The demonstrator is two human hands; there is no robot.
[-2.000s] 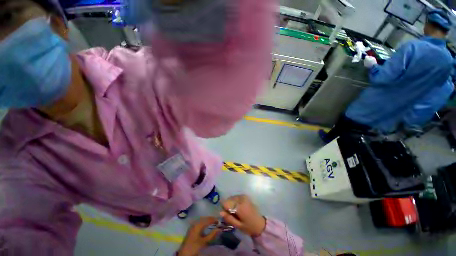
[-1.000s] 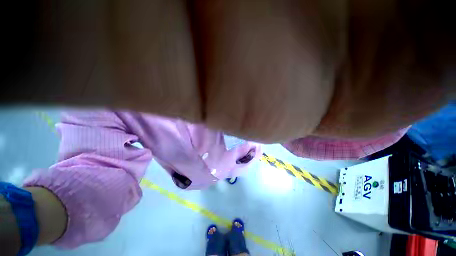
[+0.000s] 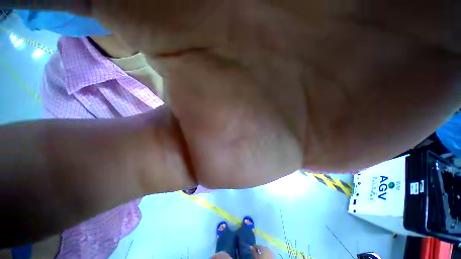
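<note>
My left hand [image 3: 221, 256] and my right hand [image 3: 263, 253] show only as small parts at the bottom edge, cut off by it. A tiny dark and silvery spot is at my right hand; I cannot tell what it is or whether it is held. Another person's bare hand [image 3: 242, 126] is very close to the lens and covers most of the upper view. A forearm [image 3: 86, 172] reaches in from the left to that hand.
A person in a pink checked smock [image 3: 93, 78] stands close on the left. On the right are a white AGV box [image 3: 374, 195], a black bin [image 3: 424, 195] and a red bin [image 3: 437, 249]. Yellow tape [image 3: 215, 209] crosses the grey floor above my feet.
The other person's hand has come over the lens and now reaches lower, with its forearm across the left. My hands, seen with a small metal item two seconds ago, are now mostly cut off below.
</note>
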